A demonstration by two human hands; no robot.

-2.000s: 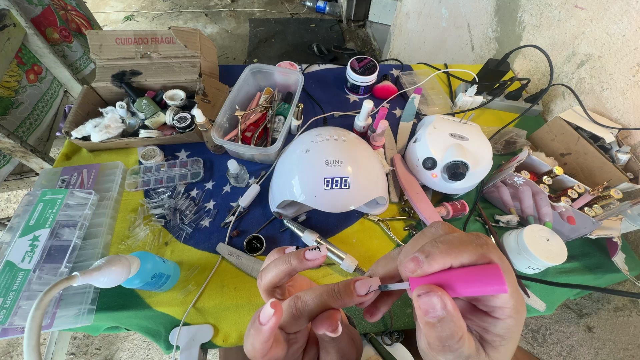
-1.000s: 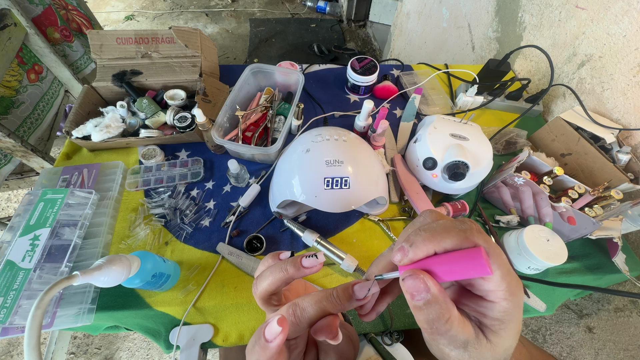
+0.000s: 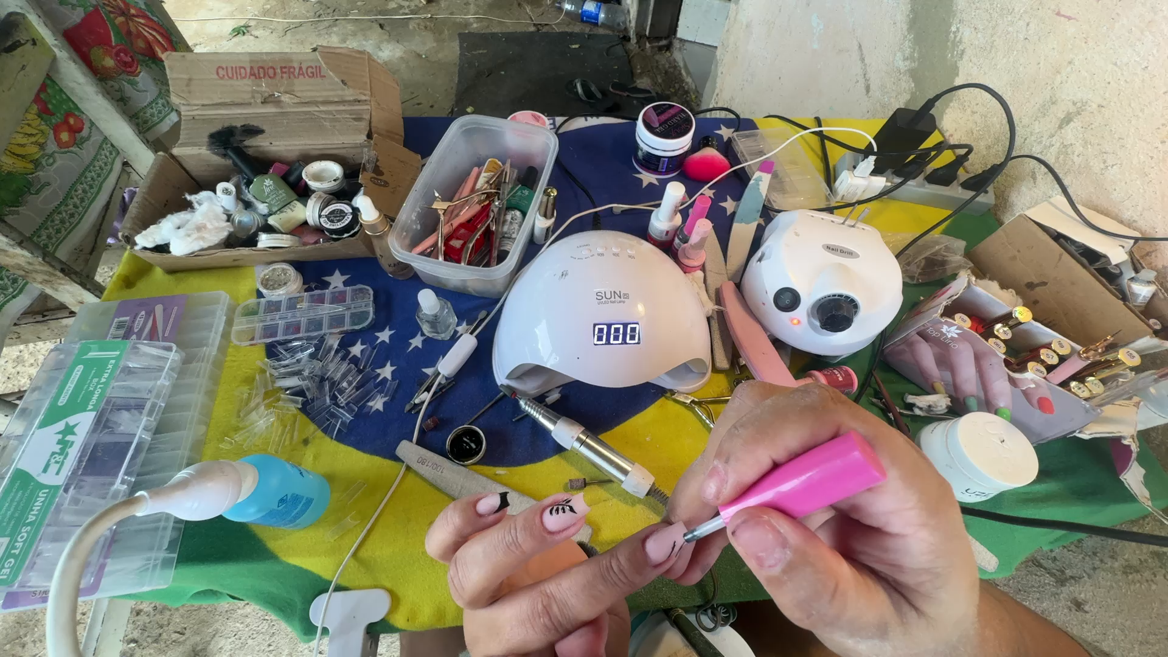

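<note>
My right hand (image 3: 821, 529) pinches the pink handle of a fine nail-art brush (image 3: 803, 479) between thumb and fingers. The metal end of the brush meets the pale pink nail (image 3: 666, 544) of an extended finger of my left hand (image 3: 547, 584), where a thin black line shows. My left hand holds no tool, its fingers partly bent and spread. Another of its nails has a black tip, and one bears a black leaf-like design (image 3: 564, 513). A small open pot of black gel or paint (image 3: 466, 444) lies beyond my left hand. The brush's bristles are hard to see.
Beyond the hands stand a white nail lamp (image 3: 602, 310) and nail drill unit (image 3: 821, 283), with the drill handpiece (image 3: 584, 447) nearby. Nail tip boxes (image 3: 82, 456) and a blue pump bottle (image 3: 278, 493) are left. A white jar (image 3: 976, 456) and polish box (image 3: 1013, 365) are right.
The brush handle has tilted, its pink end now higher. The bent fingers of my left hand have shifted upward, and the black-tipped nail now shows.
</note>
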